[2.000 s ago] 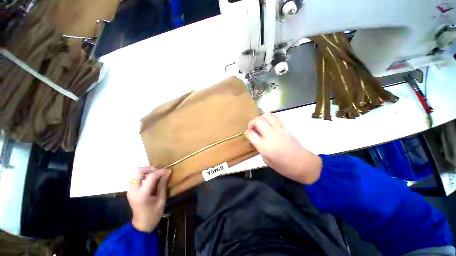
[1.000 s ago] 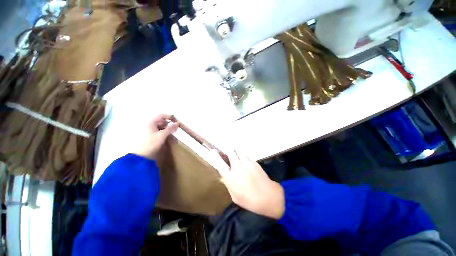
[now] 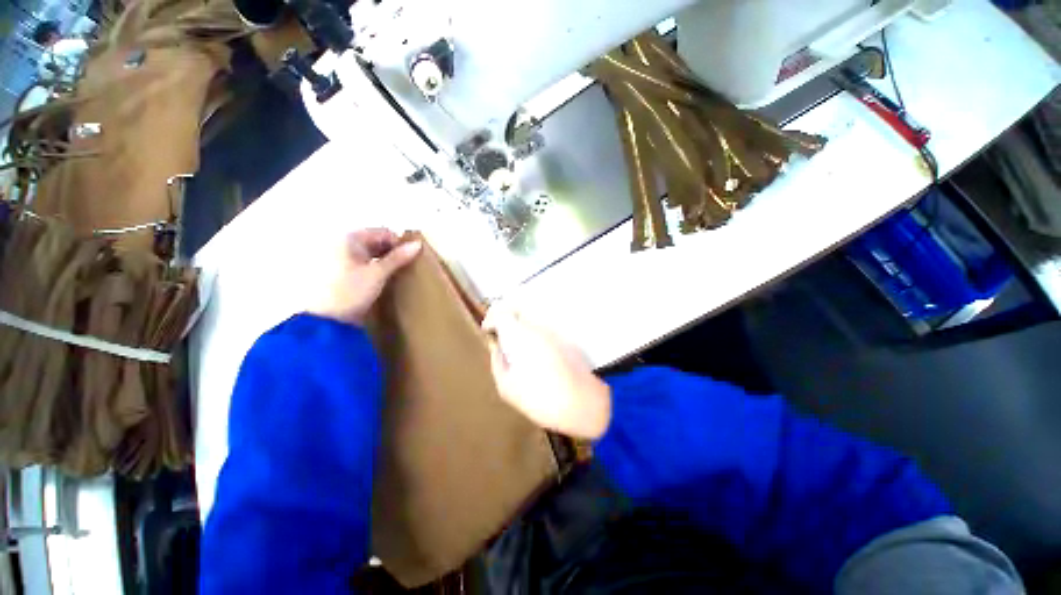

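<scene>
The tan-brown fabric panel (image 3: 448,430) hangs from the table's front edge towards my lap, its upper edge on the white table. My left hand (image 3: 370,273) pinches its top corner. My right hand (image 3: 541,370) grips the same edge further down to the right. The edge between my hands looks darker and folded; I cannot make out the zipper there. The sewing machine's needle area (image 3: 508,209) is lit, just beyond the panel and not touching it.
A fan of brown zippers (image 3: 686,140) lies on the machine bed. Red-handled snips (image 3: 894,117) lie at the right of the white table (image 3: 698,291). Tied brown cloth stacks (image 3: 87,349) hang at left. A blue bin (image 3: 925,273) is below the table at right.
The panel has been turned from lying flat with its gold line and white label showing to its plain side. Both hands have shifted with it, and the view has swung right.
</scene>
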